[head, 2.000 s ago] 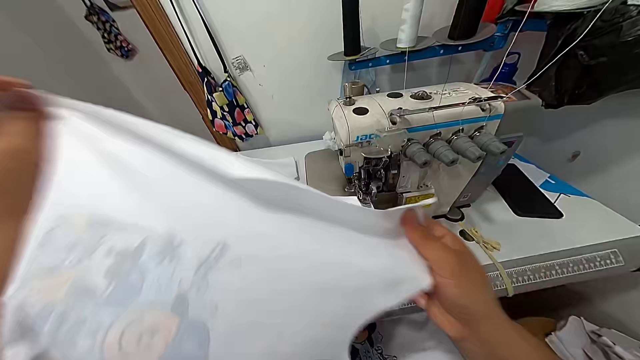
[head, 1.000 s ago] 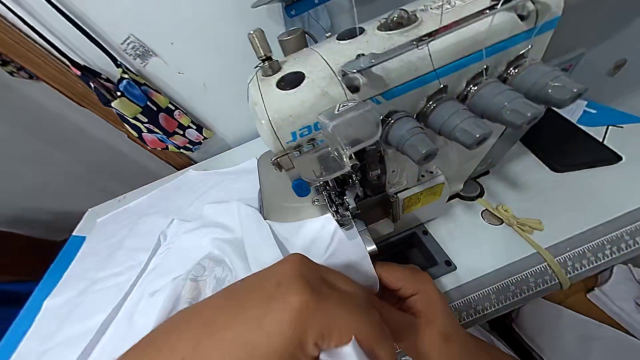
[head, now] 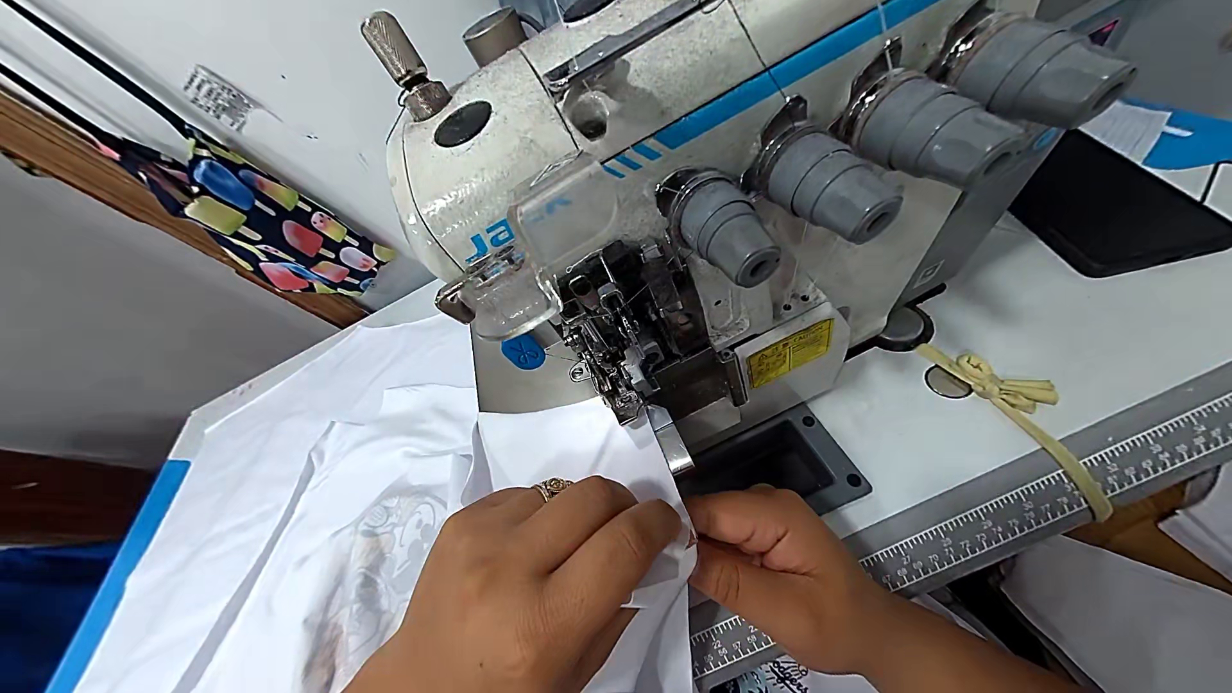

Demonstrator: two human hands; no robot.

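Note:
A white fabric garment piece [head: 568,448] with a faint print lies on the machine table, its edge at the presser foot [head: 626,399] of a white Jack overlock sewing machine [head: 462,192]. My left hand [head: 539,577], with a ring on one finger, presses and grips the fabric just in front of the foot. My right hand [head: 780,577] pinches the fabric's right edge between thumb and forefinger, close beside the left fingertips. The left thumb is mostly hidden.
Several grey tension knobs [head: 722,226] jut from the machine. A black phone-like slab [head: 1126,207] lies at the right. A measuring tape [head: 1059,491] runs along the table's front edge, with a yellow tied strip [head: 1035,414] around it. A popsicle-print fabric item [head: 279,221] hangs on the left.
Two seconds ago the white fabric was held up, spread between my hands; now it lies at the presser foot with both hands close together on its edge. The view has moved much nearer the machine.

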